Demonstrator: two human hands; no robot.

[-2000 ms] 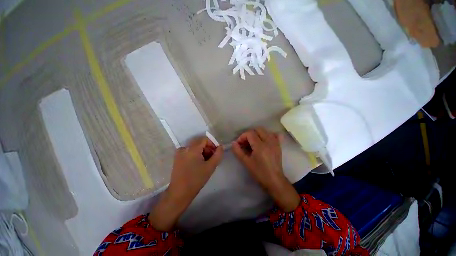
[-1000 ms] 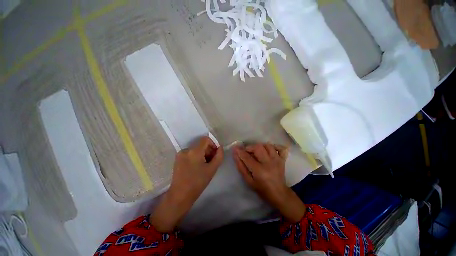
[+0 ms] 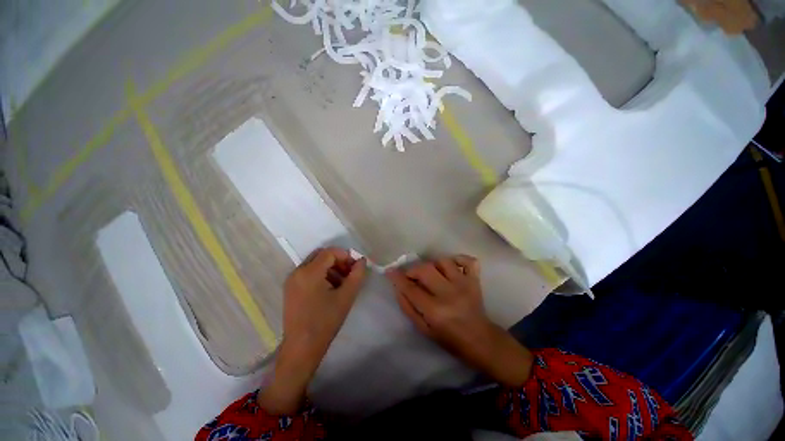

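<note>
A white vest-shaped cut piece [image 3: 280,183] lies flat with two straps pointing away from me and a U-shaped gap between them. A thin white edging strip [image 3: 394,262] runs along its curved edge between my hands. My left hand [image 3: 323,288] pinches the strip at the base of the right strap. My right hand [image 3: 443,297] rests on the piece with fingertips at the strip, fingers bent; whether it grips the strip is hidden. A translucent glue bottle [image 3: 522,224] lies to the right, its nozzle pointing toward the table's front edge.
A pile of short curly strips [image 3: 404,73] lies at top centre. Finished white panels [image 3: 637,164] lie at right, partly under the bottle. A small folded white piece [image 3: 56,357] and a bundle of long strips [image 3: 62,426] are at lower left. Yellow tape [image 3: 196,222] crosses the table.
The view has shifted. My right hand has lowered onto the cloth beside the strip, and more of the strip shows between my hands. My left hand stays at the strap's base.
</note>
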